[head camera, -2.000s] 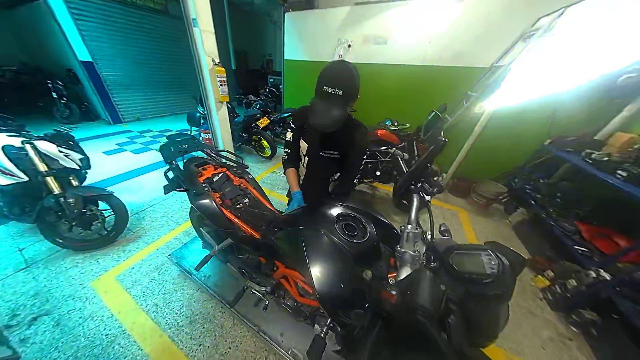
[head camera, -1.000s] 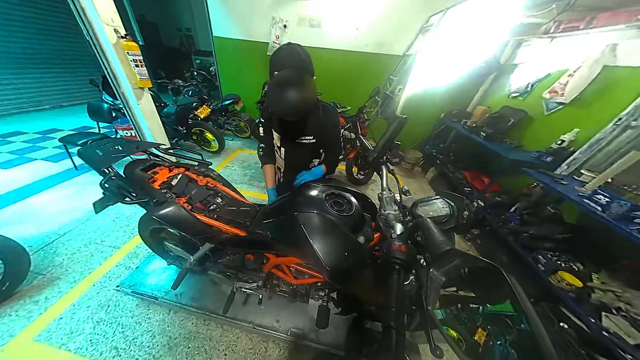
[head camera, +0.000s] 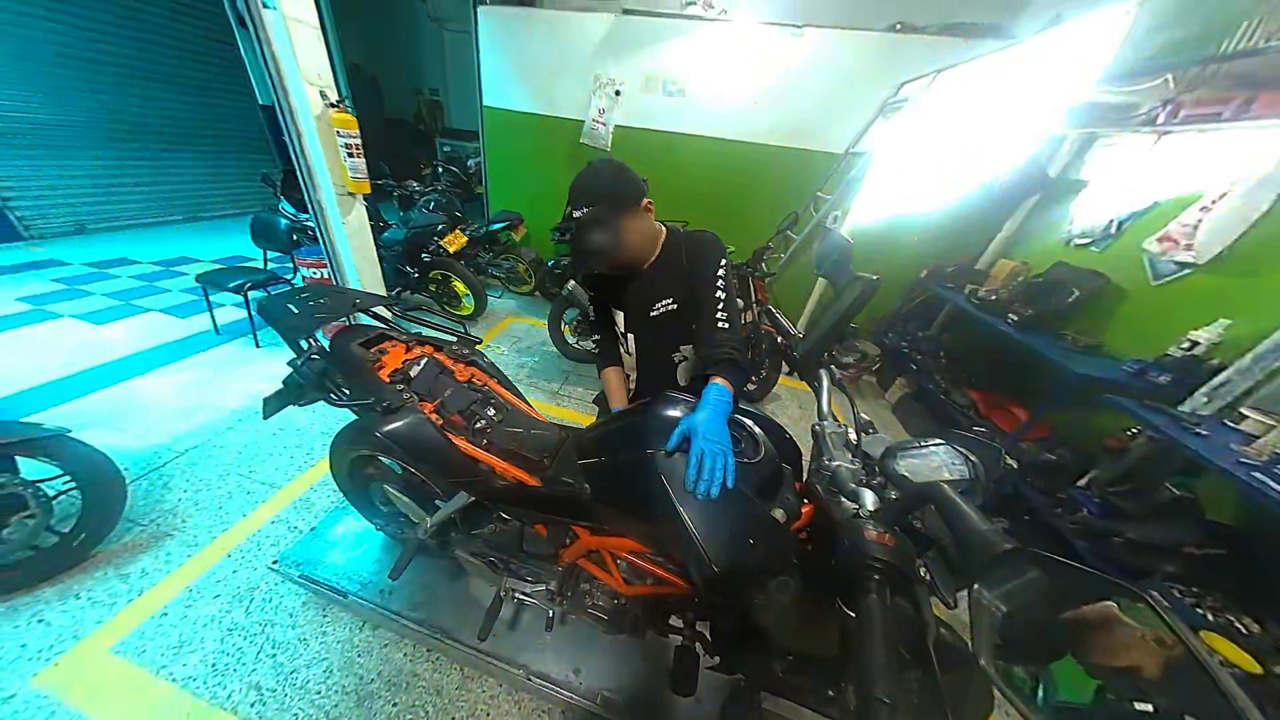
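Neither my left hand nor my right hand shows in the head view. In front of me a black motorcycle with an orange frame (head camera: pixel 610 560) stands on a metal lift platform (head camera: pixel 400 620), its seat off and the subframe (head camera: pixel 470 400) bare. Across it a person (head camera: pixel 660 310) in a black cap and black top looks down. One blue-gloved hand (head camera: pixel 708 445) of that person lies spread on the black fuel tank (head camera: pixel 640 450), beside the filler cap (head camera: pixel 745 438). The person's other hand is mostly hidden behind the tank. The handlebar and display (head camera: pixel 930 462) are at the right.
A wheel of another motorcycle (head camera: pixel 50 505) is at the left edge. Behind stand a post with a yellow fire extinguisher (head camera: pixel 350 150), a black chair (head camera: pixel 245 275) and several parked motorcycles. Blue shelves (head camera: pixel 1060 340) loaded with parts line the right. A mirror (head camera: pixel 1110 640) juts into the lower right.
The person across the motorcycle has moved a gloved hand onto the top of the tank; a second ago both gloved hands were at the tank's far side. The view has shifted.
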